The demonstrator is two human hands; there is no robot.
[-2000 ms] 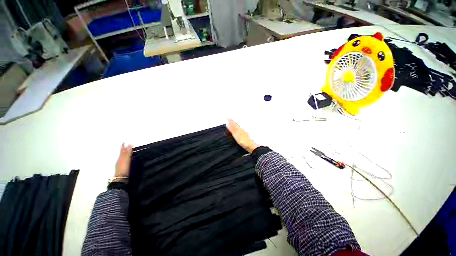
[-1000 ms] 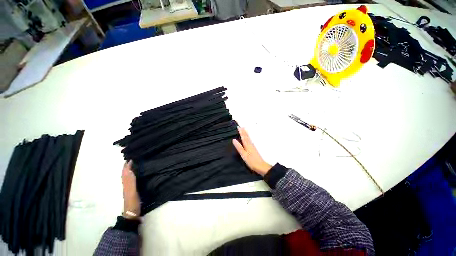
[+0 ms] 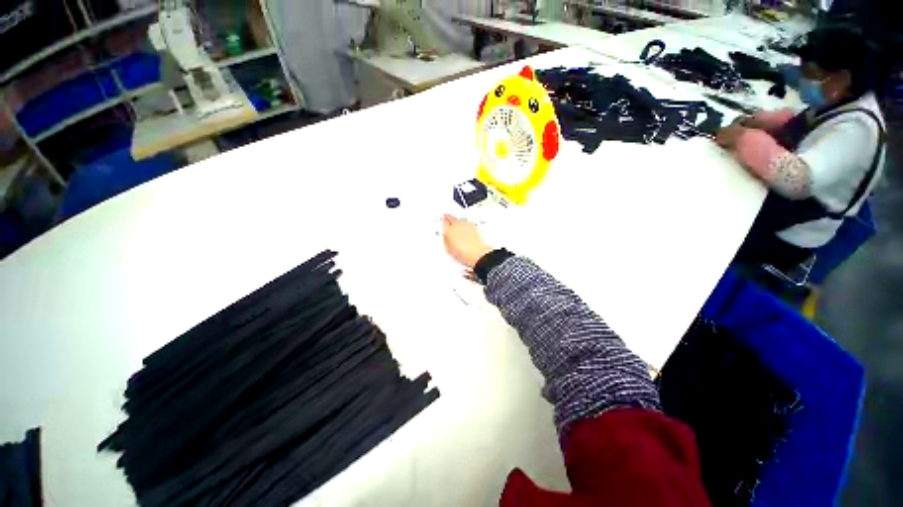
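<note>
Long narrow black fabric strips lie side by side in a wide stack on the white table, at the lower left. My right hand is stretched out beyond the stack to its right, down at the table just in front of the fan. A thin pale item shows at its fingertips, too small to make out. Whether the fingers grip it cannot be told. The snips are not visible; my forearm covers part of that area. My left hand is out of the picture.
A yellow chick-shaped fan and a black adapter stand beyond my hand. A small black round item lies left of them. A person sits at right by black pieces. A blue bin holds black scraps.
My right hand has left the strips and reached forward to the fan's front. My left hand has gone out of view. The view has swung right, and the strip stack lies untouched.
</note>
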